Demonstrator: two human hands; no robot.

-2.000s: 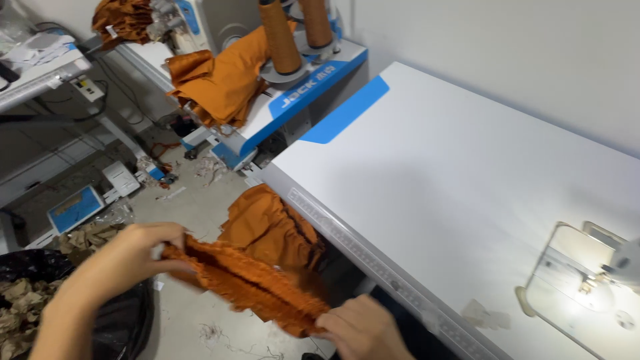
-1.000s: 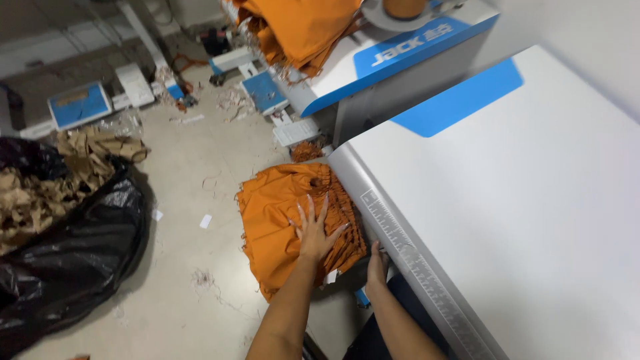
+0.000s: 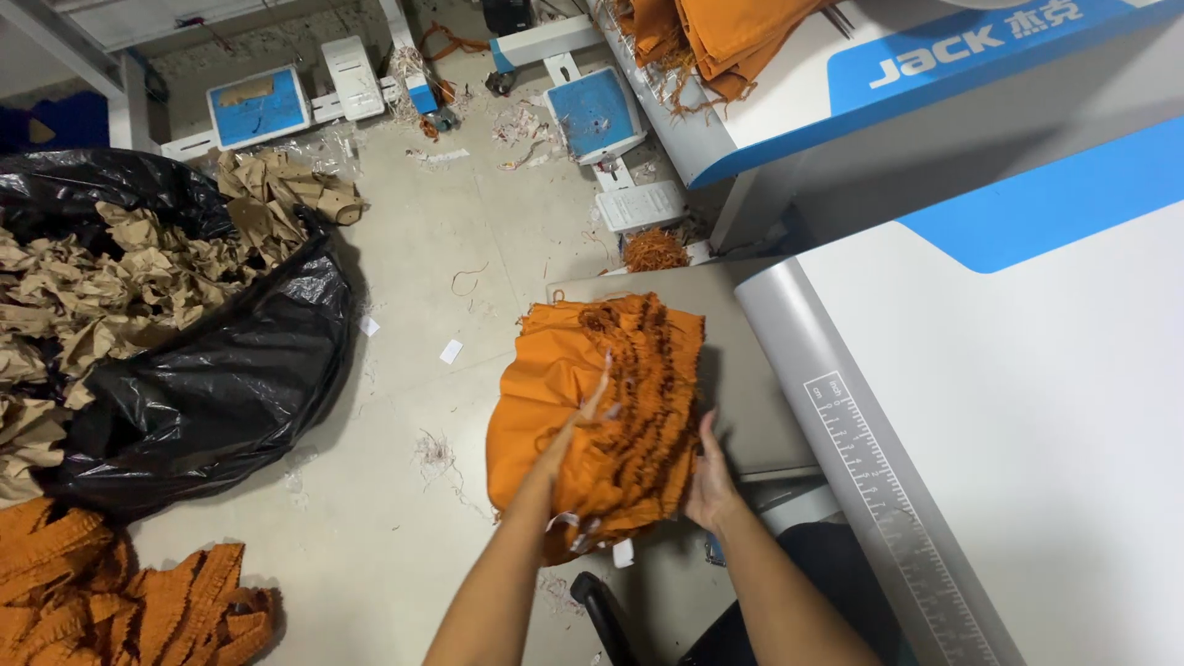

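Observation:
A thick stack of orange fabric pieces [image 3: 546, 379] with gathered, ruffled edges lies on a beige padded surface [image 3: 740, 388] beside the white table. Across the top of the stack rests my left hand [image 3: 592, 402], blurred, fingers pointing up the ruffles; whether it grips any cloth is not clear. My right hand [image 3: 710, 481] is against the stack's right side, thumb raised and its other fingers partly hidden by the cloth. A small white tag [image 3: 622, 553] shows at the lower edge of the stack.
A white sewing table [image 3: 1045, 398] with a ruler edge stands at right, another Jack table [image 3: 786, 120] with orange cloth above. A black plastic bag [image 3: 222, 388] of crumpled brown paper and orange ruffled strips [image 3: 176, 601] lie at left. Blue pedals [image 3: 592, 111] and thread scraps are on the floor.
Two seconds ago both hands held an orange ruffled piece stretched between them; now they are at the stack. Since one second ago the left hand has shifted on the stack. The view has turned downward.

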